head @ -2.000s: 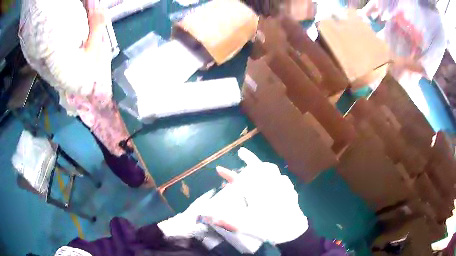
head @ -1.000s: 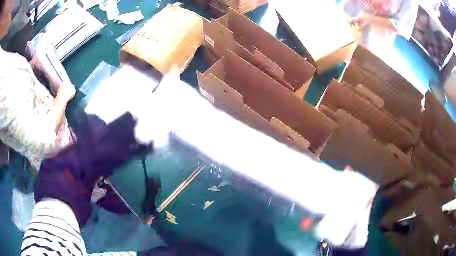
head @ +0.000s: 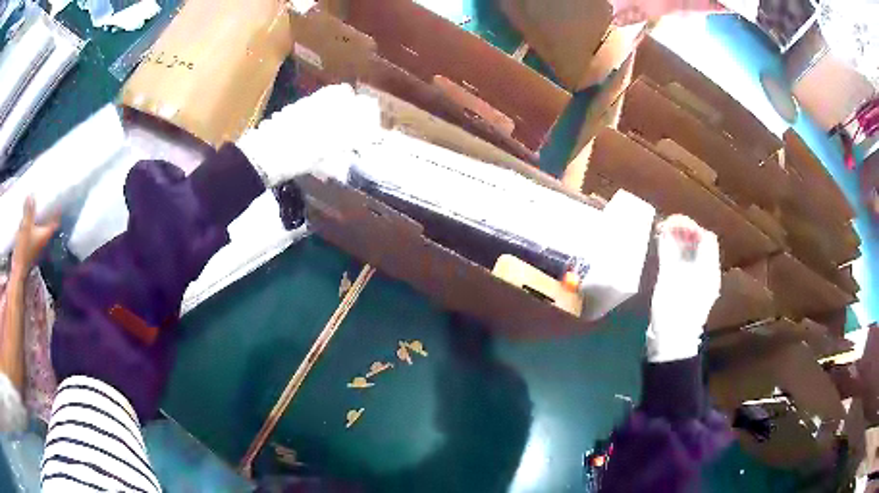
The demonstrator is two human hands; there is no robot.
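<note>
A long white unit [head: 482, 193] in clear film lies lengthwise in the opening of a brown carton [head: 386, 234], partly sunk between its walls. A dark part with an orange tip [head: 571, 281] shows along its near side. White moulded packing [head: 622, 252] covers its right end, which stands above the carton edge. My left hand [head: 313, 133], in a white glove, grips the unit's left end; its fingertips are blurred into the white. My right hand [head: 687, 284], gloved with a bare fingertip showing, is curled beside the right end; its contact is unclear.
Open brown cartons [head: 675, 202] stand in rows behind and right. A closed carton [head: 207, 72] is at the upper left. Another person's hand [head: 37, 234] touches a white block [head: 63, 178] at left. A wooden strip [head: 308, 364] and cardboard scraps [head: 371, 371] lie on the green table.
The white unit has moved from above the table into the carton opening, and the carton has come nearer. My left hand has moved up and right. My right hand now shows clearly beside the right end.
</note>
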